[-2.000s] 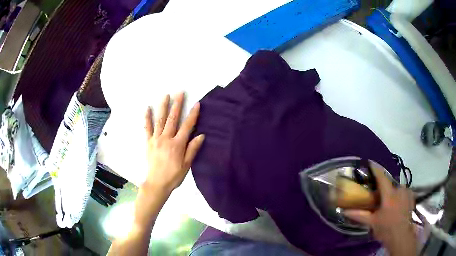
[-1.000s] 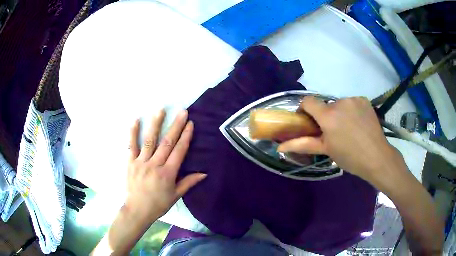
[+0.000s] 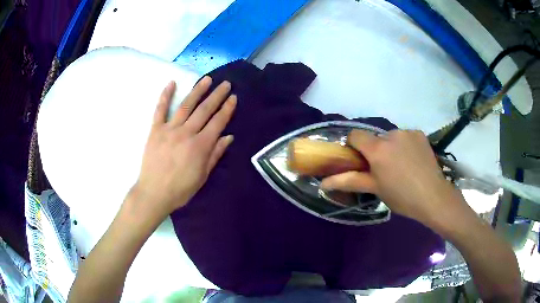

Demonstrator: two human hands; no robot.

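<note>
A dark purple garment [image 3: 237, 237] lies spread on the white padded pressing table [image 3: 106, 142]. My right hand [image 3: 397, 171] is closed on the pale wooden handle of the steam iron [image 3: 284, 177]. The iron's soleplate rests on the garment, its tip pointing left. My left hand [image 3: 183, 142] lies flat, fingers apart, with its fingertips and thumb on the garment's upper left part and its little finger over the white pad. The cloth under the iron and under my left hand is hidden.
A flat blue bar [image 3: 237, 35] crosses behind the garment. A blue curved rail [image 3: 444, 41] runs at the upper right. A dark cord and a whitish hose [image 3: 515, 188] trail right from the iron. A clear round object [image 3: 468, 103] stands at the right. Purple cloth [image 3: 18, 118] lies at the far left.
The iron has gone from the garment's lower right to its middle. My left hand has moved up onto the garment's upper left part. The garment now sits further left in view.
</note>
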